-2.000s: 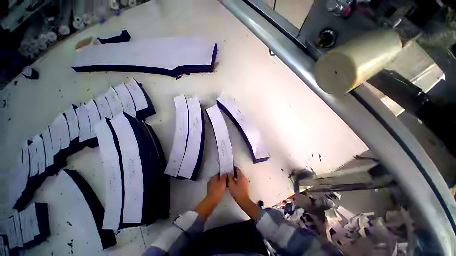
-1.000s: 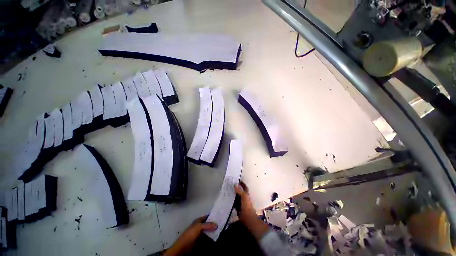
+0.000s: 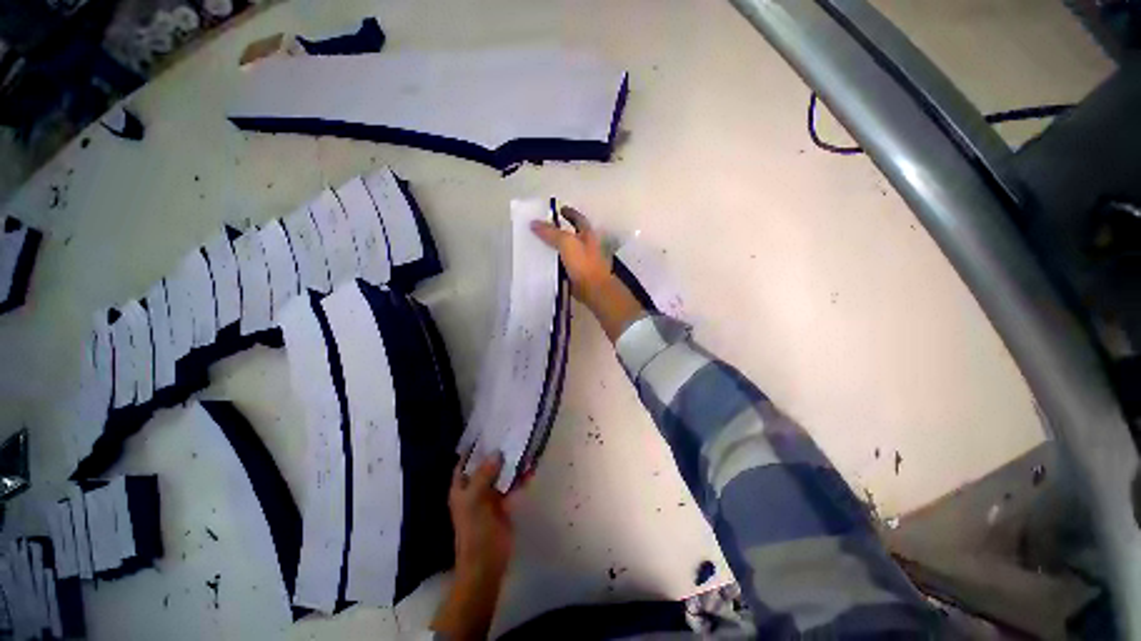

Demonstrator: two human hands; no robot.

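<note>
A long curved cut bundle (image 3: 523,338) with a white paper top and dark layered side lies over or against the curved bundles in the middle of the table; the overlap hides how many are there. My right hand (image 3: 578,257) holds its far end. My left hand (image 3: 486,495) holds its near end, thumb on the white top. Another curved bundle (image 3: 651,273) lies to the right, mostly hidden behind my right forearm.
Long curved bundles (image 3: 363,438) stand close on the left. A row of small bundles (image 3: 250,276) lies beyond them, more (image 3: 106,526) at near left. A large panel bundle (image 3: 425,100) lies at the far side. A grey metal tube (image 3: 926,188) runs along the right.
Both hands have carried the curved bundle from the near table edge forward onto or against the middle bundles. My right hand has moved to its far end.
</note>
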